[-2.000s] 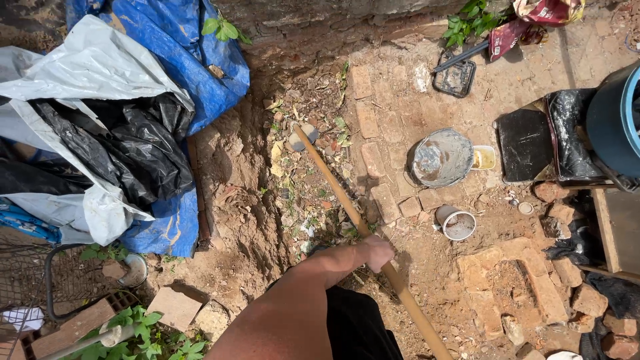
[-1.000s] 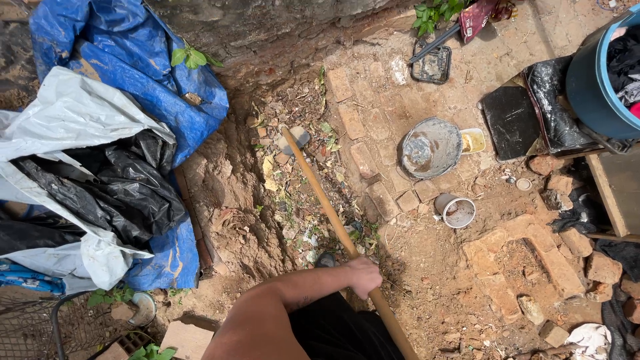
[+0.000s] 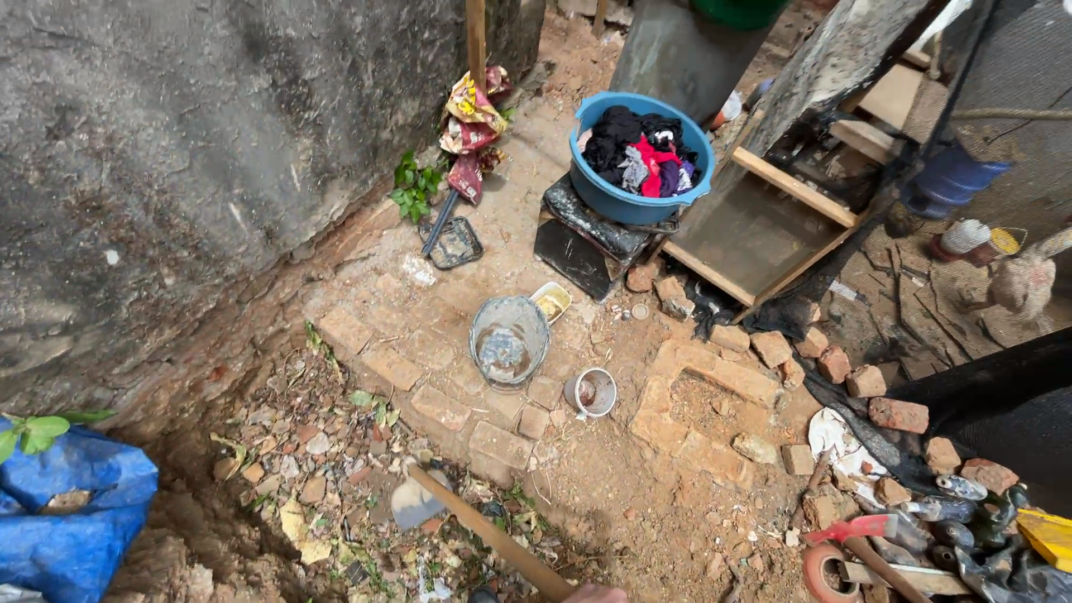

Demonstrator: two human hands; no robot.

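Only the edge of my left hand [image 3: 596,595] shows at the bottom of the head view, closed around the wooden handle [image 3: 494,536] of a hoe. The handle slants up and left to a greyish metal blade [image 3: 419,500], which rests among rubble, leaves and soil [image 3: 310,452]. My right hand is out of view. Up and right of the blade, a mortar-stained bucket [image 3: 509,342] and a small white pot [image 3: 591,392] stand on the brick paving. A yellowish tub [image 3: 552,302] touches or nearly touches the bucket.
A rough wall [image 3: 167,167] rises at left above a blue tarp [image 3: 75,502]. A blue basin [image 3: 641,209] of clothes sits on a black stand. Loose bricks [image 3: 898,415], bottles and a red-headed tool [image 3: 850,529] lie at right. A black dustpan [image 3: 453,243] lies near the wall.
The view has swung up and right. My left hand, earlier shown fully on the handle with its forearm, is now mostly cut off by the bottom edge.
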